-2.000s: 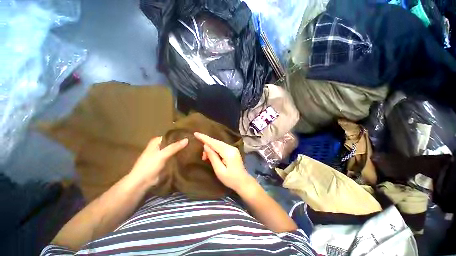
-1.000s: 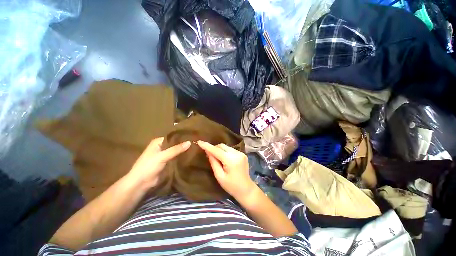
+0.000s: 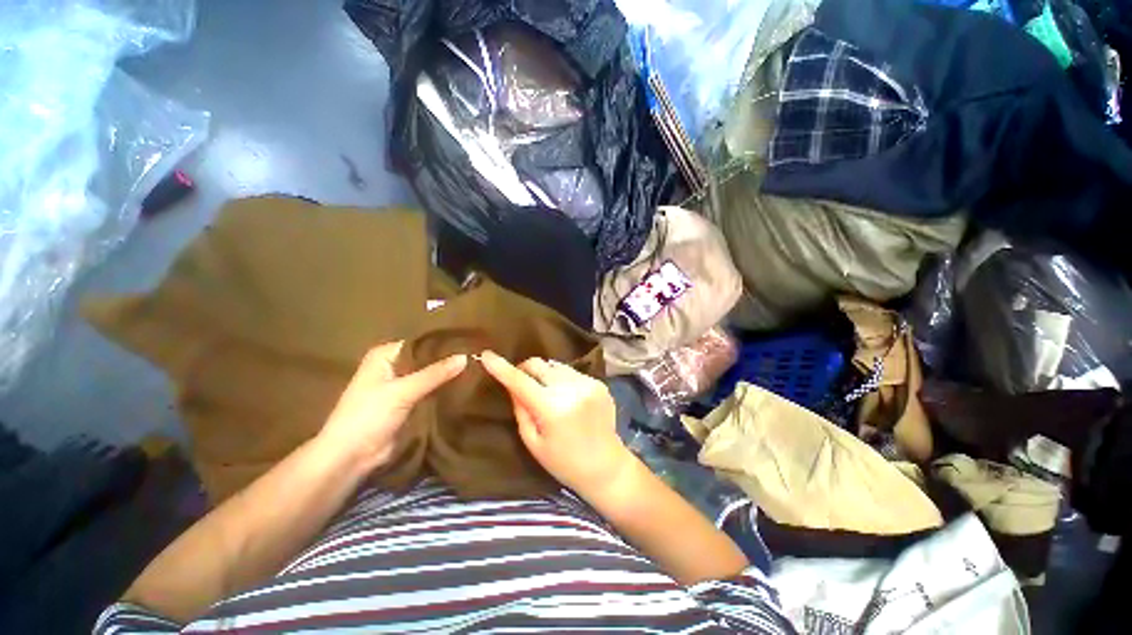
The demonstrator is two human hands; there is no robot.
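The brown garment (image 3: 310,285) lies across my lap and spreads out to the left, bunched between my hands. My left hand (image 3: 391,403) grips a fold of it between thumb and fingers, with the fingers hidden under the cloth. My right hand (image 3: 565,416) is just to the right, its fingertips close to my left thumb tip. A tiny bright sliver, likely a needle (image 3: 477,359), shows between the fingertips. No thread can be made out.
A black plastic bag (image 3: 521,112) lies ahead. A phone or printed tag (image 3: 654,294) lies on beige cloth to the right. A navy plaid-lined garment (image 3: 919,118), a blue basket (image 3: 785,368) and a folded beige garment (image 3: 813,465) are at the right. Clear plastic (image 3: 81,161) is at far left.
The right hand first pointed with its index finger, then pinched near the left thumb, and now has its index finger extended to the bright sliver. The left hand and garment have hardly moved.
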